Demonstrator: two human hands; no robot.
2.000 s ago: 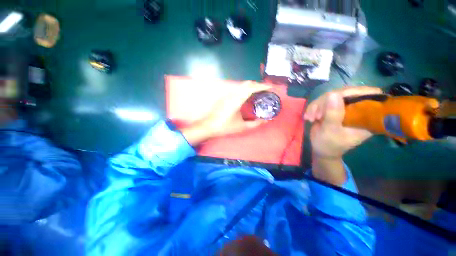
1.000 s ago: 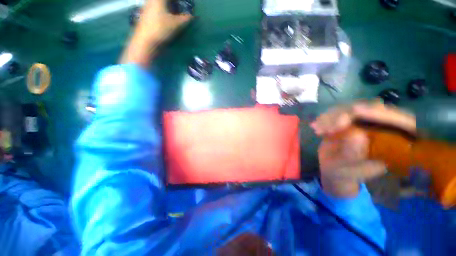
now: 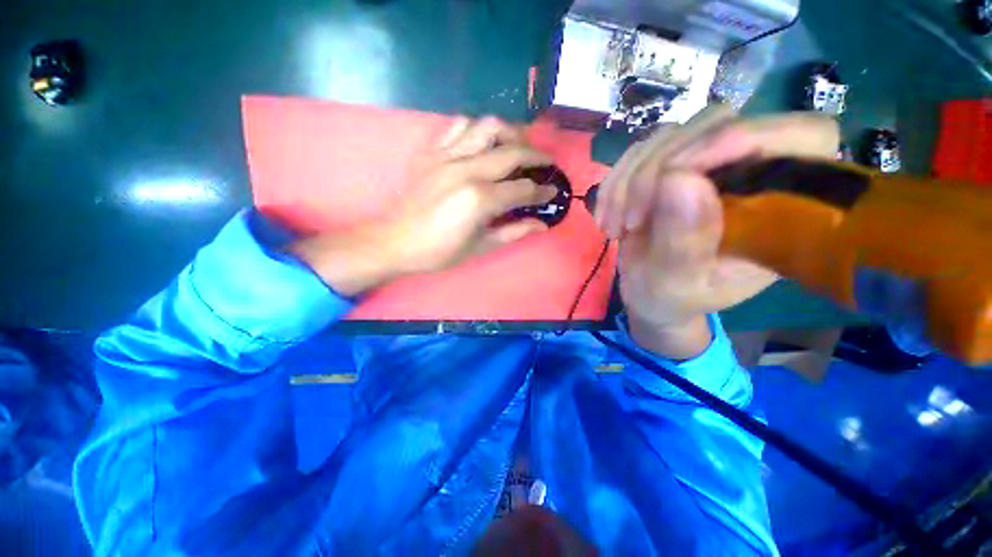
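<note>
My left hand holds a round black assembly on the salmon-red work mat. The fingers cover much of the assembly. My right hand is closed round the orange electric screwdriver with its black grip. The screwdriver lies nearly level, its thin bit pointing left at the assembly's right side. The bit tip appears to touch the assembly, though the exact contact is too small to tell.
The silver-grey screw feeder stands behind the mat. Black assemblies stand at far left and right. A red block is at far right. The black power cord runs to the lower right. A thin wire crosses the mat.
My left hand has come back from the far upper left to the mat and now holds an assembly. My right hand has brought the screwdriver bit to it. The view has shifted.
</note>
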